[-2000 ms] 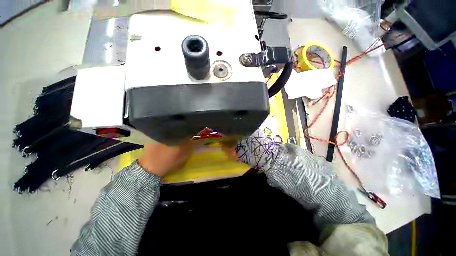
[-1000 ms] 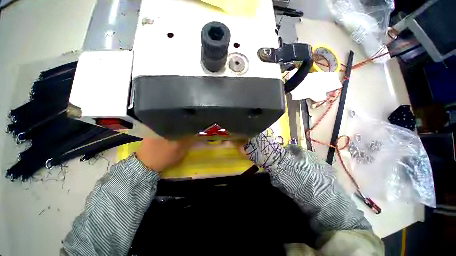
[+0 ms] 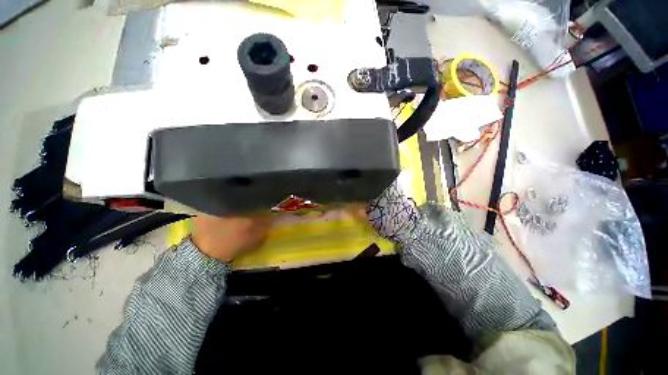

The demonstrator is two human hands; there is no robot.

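Note:
The white sewing machine head with its dark grey end cover (image 3: 275, 157) stands in front of me and hides the needle. My left hand (image 3: 233, 236) is bare and lies at the left of the yellow surface (image 3: 300, 245), its fingers hidden under the cover. My right hand (image 3: 384, 214), in a patterned white covering, is at the right, its fingertips partly hidden and blurred. What either hand holds cannot be seen. A short black strap end (image 3: 366, 253) lies on the yellow surface's front edge near my right hand. More black material lies along the edge and in my lap.
Left of the machine is a pile of black straps (image 3: 55, 212) with silver rings. At the right are a yellow tape roll (image 3: 469, 75), white scrap (image 3: 461, 119), long black strip (image 3: 502, 146), orange-red cord (image 3: 516, 249), small red-and-dark tool (image 3: 551, 293) and clear plastic bag (image 3: 586, 227) with rings.
The camera view has shifted slightly between frames. Both hands stay at the yellow surface under the machine head, with little visible movement.

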